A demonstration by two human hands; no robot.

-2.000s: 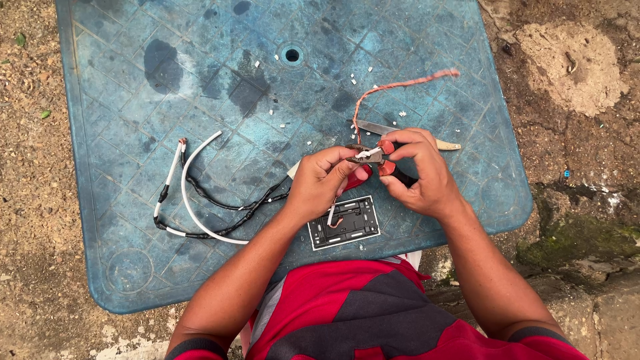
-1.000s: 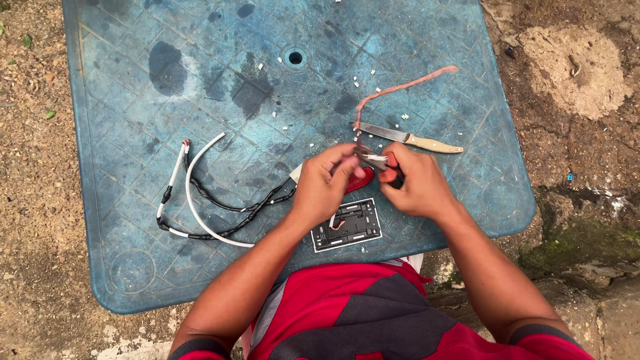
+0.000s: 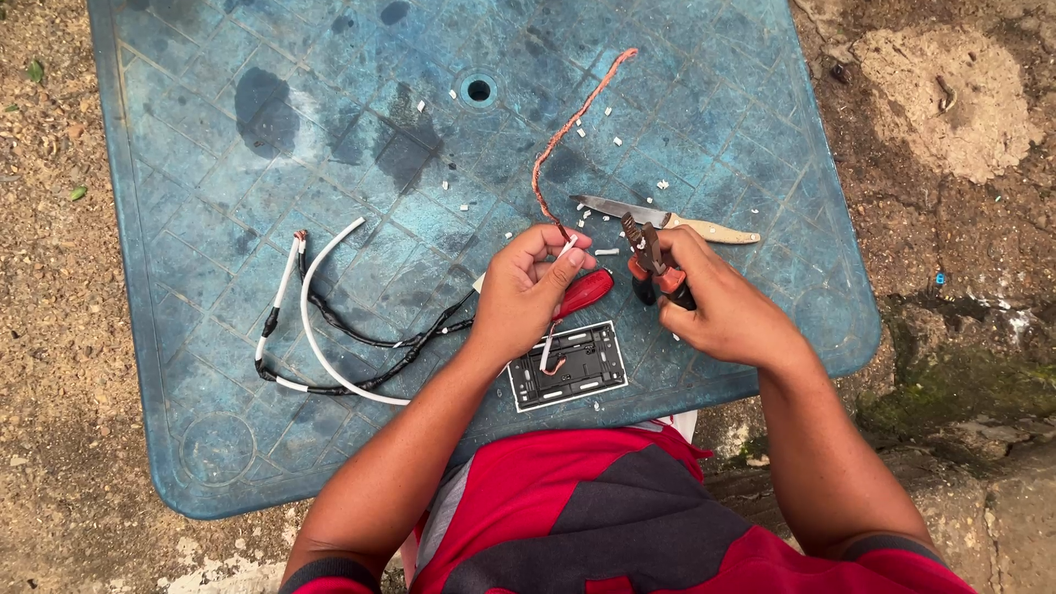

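My left hand pinches a white-insulated electrical wire; a long twisted strand of bare copper reaches up the table from the fingertips. To its right, my right hand grips combination pliers with orange and black handles, their jaws parted and off the wire. A kitchen knife with a pale handle lies just above the pliers. A red-handled tool rests beside my left hand, its far part hidden. Below is a black back plate with a white rim, a short wire with a bared copper end over it.
White cable and black-taped wires curve over the left side of the blue plastic table. Small white insulation bits are scattered around the knife and the copper. A round hole pierces the table near the top.
The pliers, earlier at the wire in my left hand, have moved right, away from it. The copper strand now stands steeper, its far end farther from the knife.
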